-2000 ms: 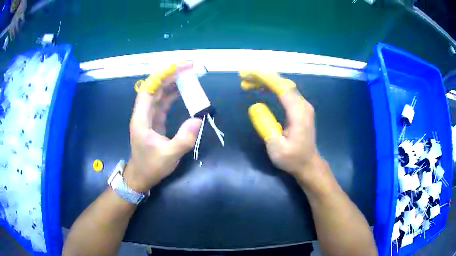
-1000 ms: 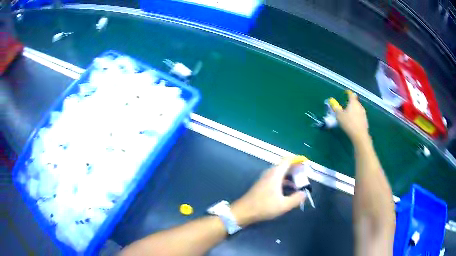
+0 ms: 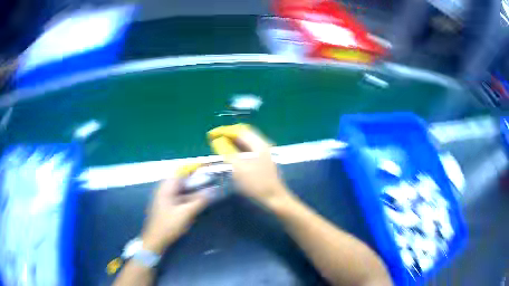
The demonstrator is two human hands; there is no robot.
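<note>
The frame is blurred. My left hand holds a white-bodied unit near the pale rail; a dark part shows beside it. My right hand is just right of it, over the rail, with its yellow-covered fingers close together over the belt edge. I cannot tell whether it holds anything. Another white unit with leads lies on the green belt beyond my right hand, apart from it.
A blue bin of whitish pieces stands left; a blue bin with white-and-black units stands right. More white pieces lie on the belt. A red box and another blue bin stand beyond. A yellow disc lies on the bench.
The view has swung right and blurred. My right hand has come back from the unit over the belt to beside my left hand, which still holds its white unit.
</note>
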